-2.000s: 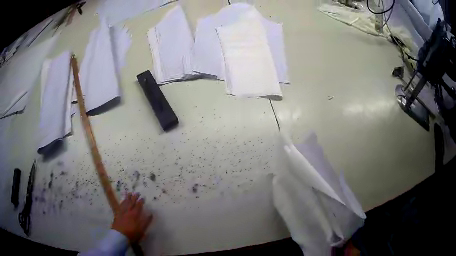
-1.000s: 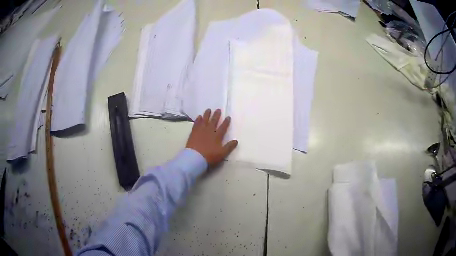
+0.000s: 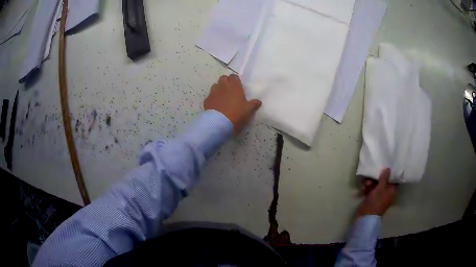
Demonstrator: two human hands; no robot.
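A folded white fabric panel (image 3: 302, 68) lies on bluish-white pieces (image 3: 229, 28) at the top centre. My left hand (image 3: 232, 104) is at its near left corner, fingers curled and thumb against the fabric edge; I cannot tell whether it grips. A second folded white fabric piece (image 3: 394, 117) lies on the right. My right hand (image 3: 378, 193) holds its near edge, thumb on top and the other fingers mostly hidden underneath.
A dark bar weight (image 3: 137, 31) is at the upper left. A wooden yardstick (image 3: 66, 109) runs down the left, beside white cut pieces (image 3: 44, 36). Dark tools (image 3: 9, 125) lie at the left edge. The table (image 3: 219, 198) has a dark seam and smudges; a metal part (image 3: 469, 99) shows far right.
The view has shifted. My left hand has gone from spread flat to curled at the panel's corner. My right hand has come into view, holding the right-hand fabric piece, which now lies closer to the panel.
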